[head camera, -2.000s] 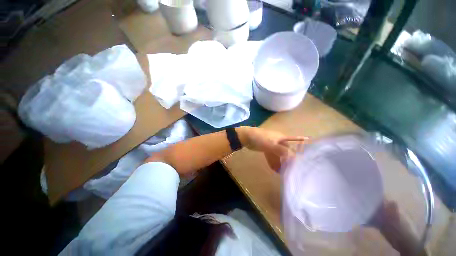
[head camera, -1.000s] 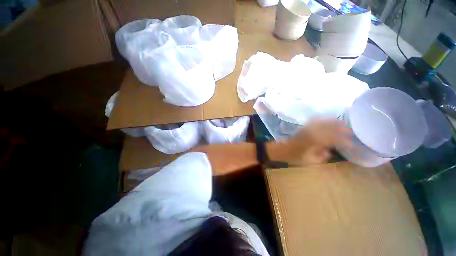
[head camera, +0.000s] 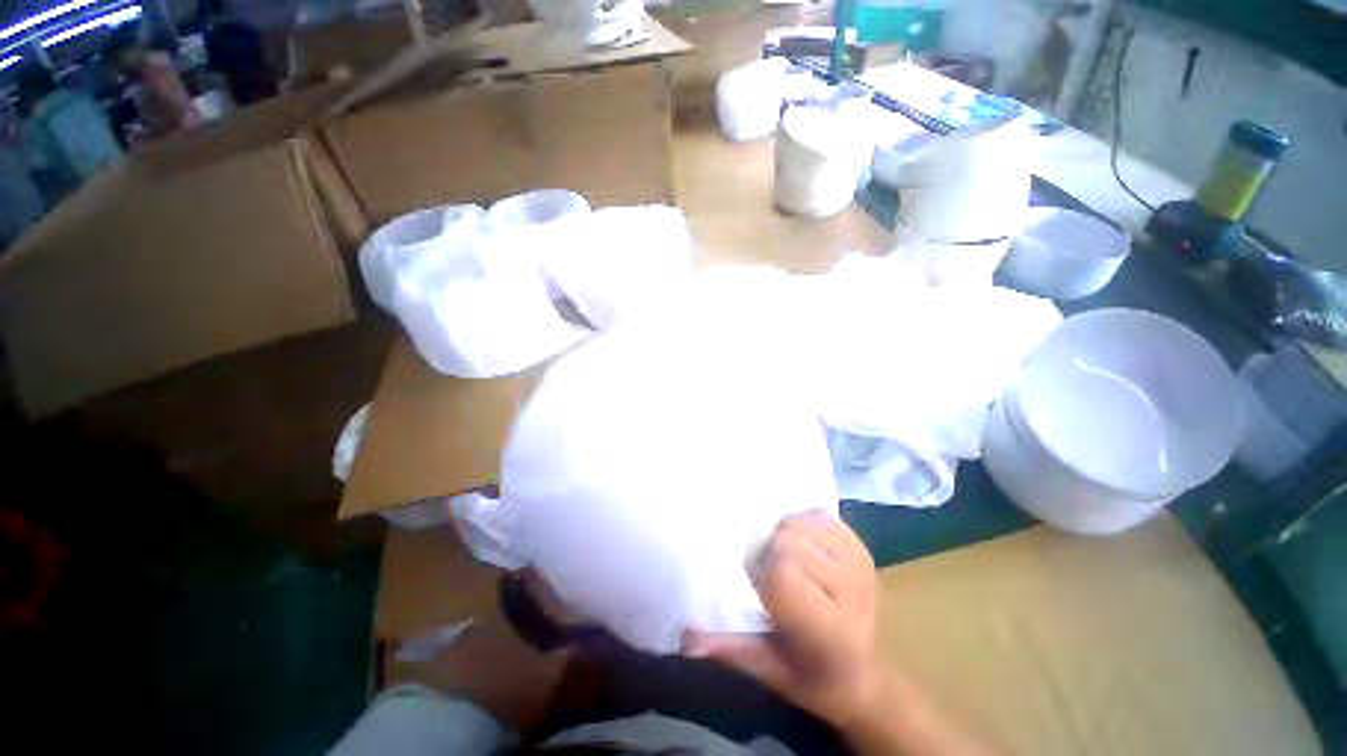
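Note:
A large, overexposed white wrapping (head camera: 665, 458) is held up in front of me; whether a tub is inside cannot be told. My right hand (head camera: 820, 598) grips its lower right edge. Only my left wrist with a dark band (head camera: 532, 609) shows at its lower left; the hand itself is hidden behind the wrapping. Wrapped tubs (head camera: 480, 318) stand on a cardboard sheet (head camera: 421, 436) at left, with more wrapped units beneath. A loose pile of white wrapping (head camera: 916, 340) lies behind. Nested white tubs (head camera: 1101, 480) stand at right.
A cardboard mat (head camera: 1078, 635) lies on the green bench at right. An open carton (head camera: 185, 288) stands at left. Stacked white tubs (head camera: 960, 185), a cream tub (head camera: 820, 160), a white bowl (head camera: 1067, 254) and a yellow-green container (head camera: 1241, 174) stand at the back. People (head camera: 148, 86) are far left.
The view has tilted up. My left arm has drawn back from the nested tubs. The large white wrapping is now held near my body, and my right hand has come into view gripping it.

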